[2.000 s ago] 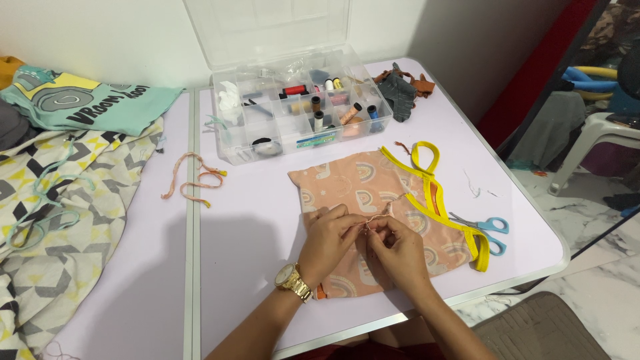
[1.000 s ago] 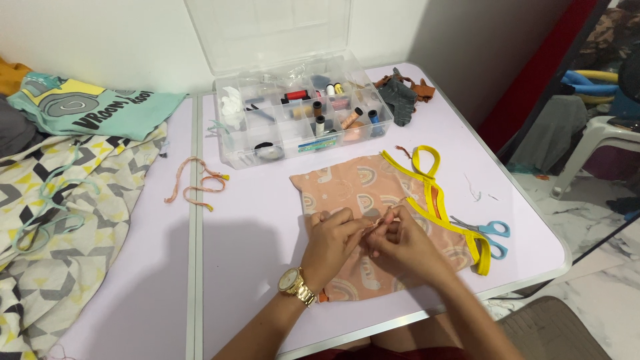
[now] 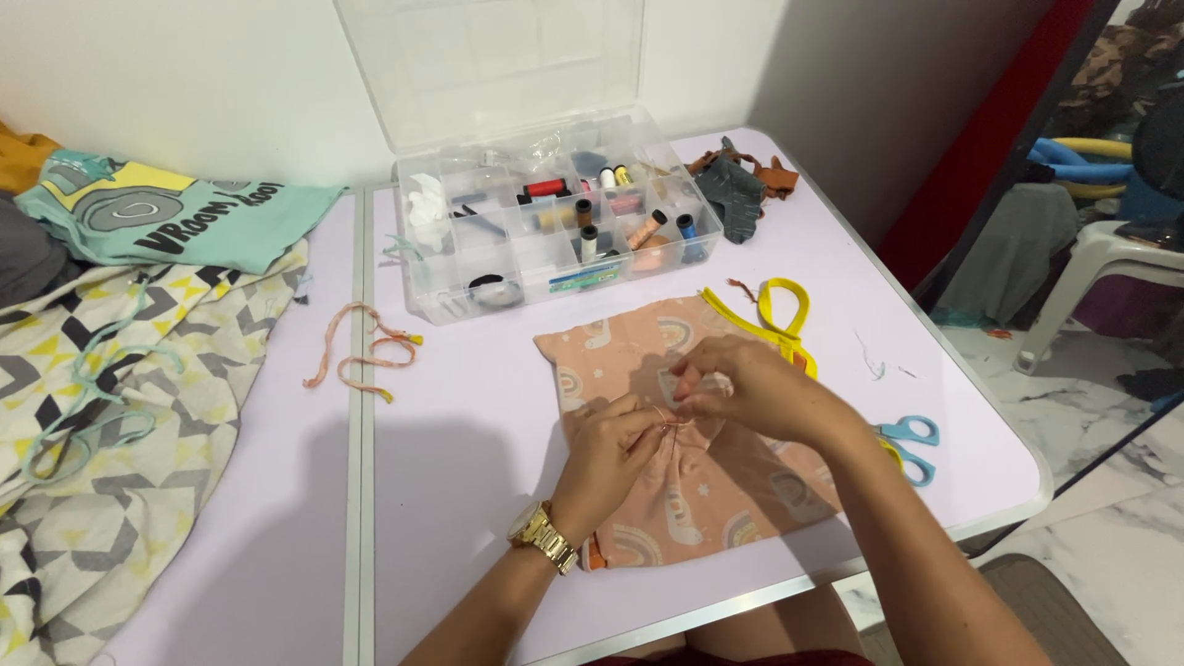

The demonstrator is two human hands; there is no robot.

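A pink fabric piece with rainbow prints (image 3: 684,499) lies on the table in front of me, its middle gathered into folds. My left hand (image 3: 615,449), with a gold watch on the wrist, pinches the gathered fabric between thumb and fingers. A thin pale cord or thread lies at that pinch. Just right of it and above the cloth is my right hand (image 3: 721,384), thumb and fingers bent near the thread; whether it grips anything cannot be made out. Yellow trim (image 3: 784,310) loops along the fabric's upper right side, and blue-handled scissors (image 3: 916,449) lie partly hidden by my right forearm.
Behind the fabric stands an open clear plastic organizer (image 3: 555,301) with thread spools. Dark and brown scraps (image 3: 735,190) lie beside it. Left of the fabric is a pink twisted cord (image 3: 370,361); farther left are patterned cloth (image 3: 139,398) and a teal printed garment (image 3: 250,222). Thread bits (image 3: 869,356) lie near the right edge.
My right hand has lifted off the pinch point and turned, its fingers now apart from my left hand's. My left hand stays at the gathered fabric.
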